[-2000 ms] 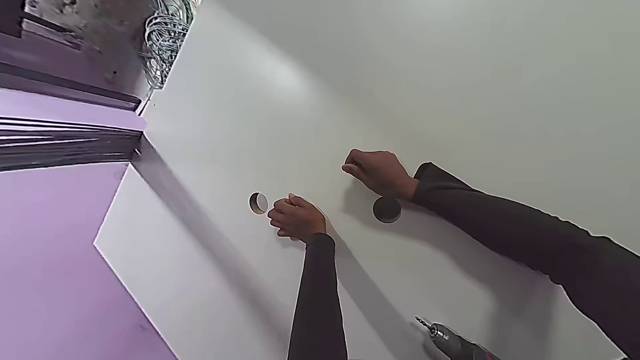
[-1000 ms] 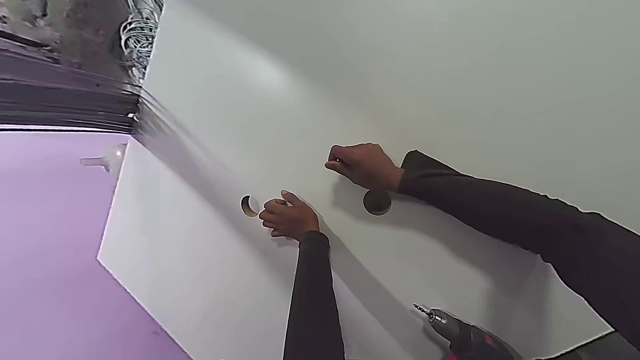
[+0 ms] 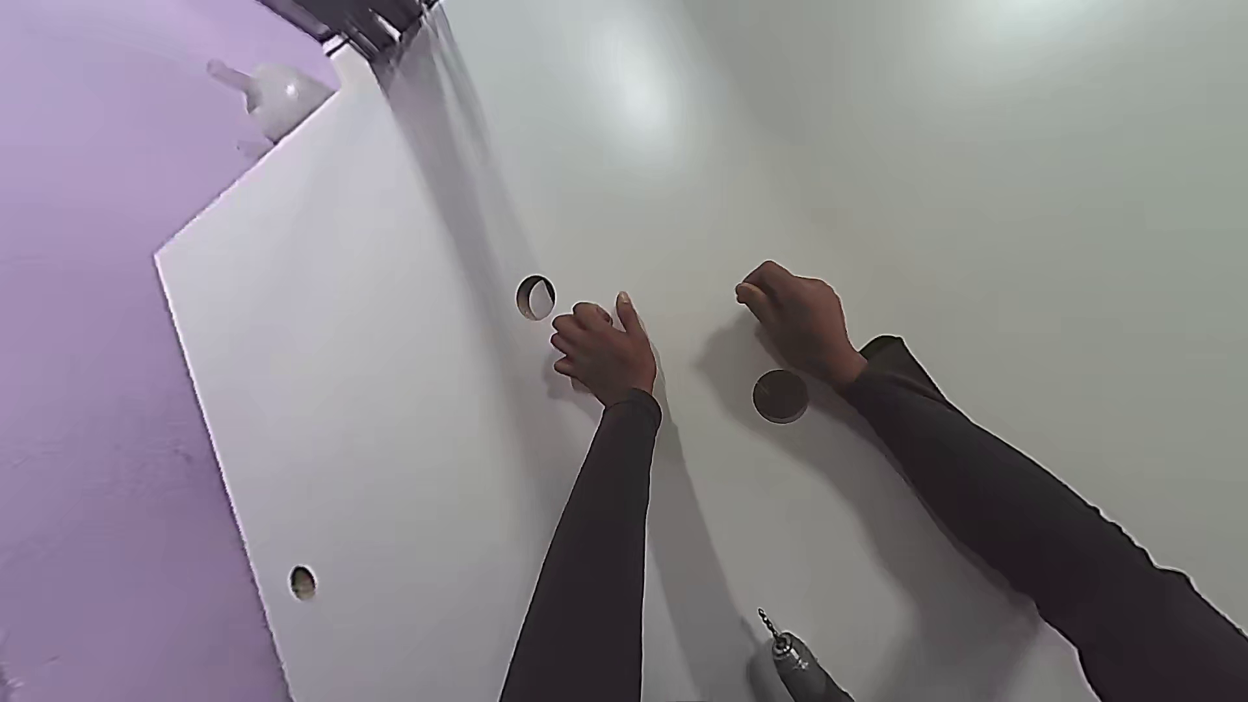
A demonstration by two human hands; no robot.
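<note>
On a large white panel (image 3: 702, 468) rests my left hand (image 3: 606, 353), its fingers curled and thumb raised, just right of a round hole (image 3: 535, 297). My right hand (image 3: 799, 317) is over the panel, above a second, dark round hole (image 3: 781, 396); thumb and forefinger are pinched together, and whether something small is between them cannot be told. A power drill (image 3: 804, 671) with a twist bit in its chuck lies at the lower edge, below both hands. Nothing shows in my left hand, though its palm side is hidden.
At the left stands a purple wall (image 3: 88, 390) beside the panel's angled edge. A smaller hole (image 3: 303, 582) is near that edge. A pale, bulb-shaped object (image 3: 283, 97) sits at the upper left, next to dark, shiny strips (image 3: 366, 24) at the top.
The view has shifted noticeably to the left. Both hands keep nearly the same places beside the two holes. The smaller hole at the lower left now shows clearly.
</note>
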